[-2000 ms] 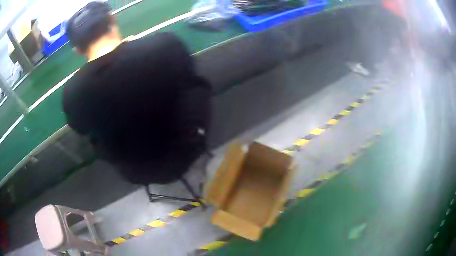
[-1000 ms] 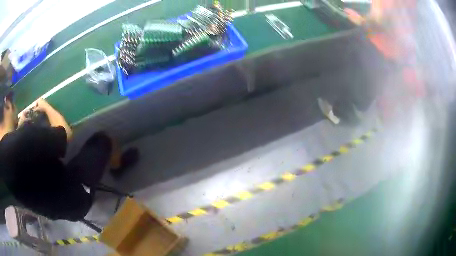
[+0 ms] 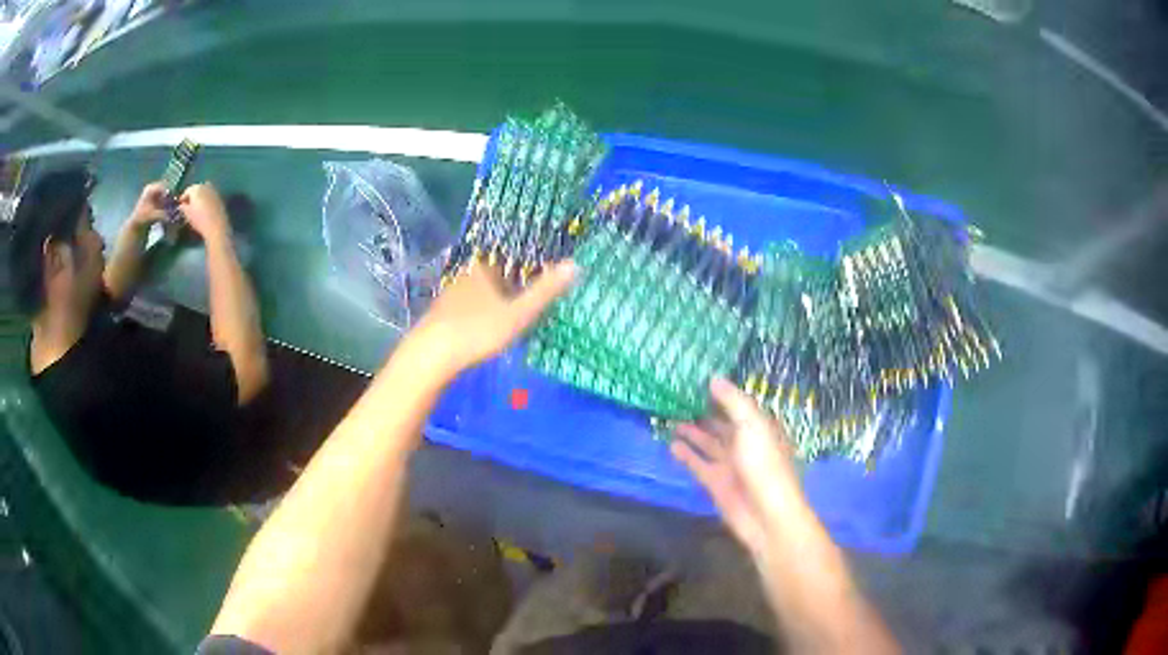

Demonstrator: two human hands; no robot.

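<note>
A blue parts tray (image 3: 564, 448) lies on the bench and holds stacks of green circuit boards with yellow-tipped wires. A board stack (image 3: 640, 326) lies in its middle, between my hands. My left hand (image 3: 480, 314) is at the stack's left side, thumb spread towards it, over the lower end of another board bundle (image 3: 541, 173). My right hand (image 3: 743, 448) is at the stack's lower right corner, fingers apart. Whether either hand grips the stack is unclear. More wired boards (image 3: 871, 320) lie in the tray's right part.
A clear plastic bag (image 3: 378, 237) lies on the green bench (image 3: 295, 205) left of the tray. A seated person in black (image 3: 167, 384) is at the left, holding a small board strip (image 3: 182, 164). A white strip (image 3: 320, 138) runs along the bench.
The view has turned and come close over the blue tray. Both my hands have come into view at the boards. The cardboard box and stool are out of view.
</note>
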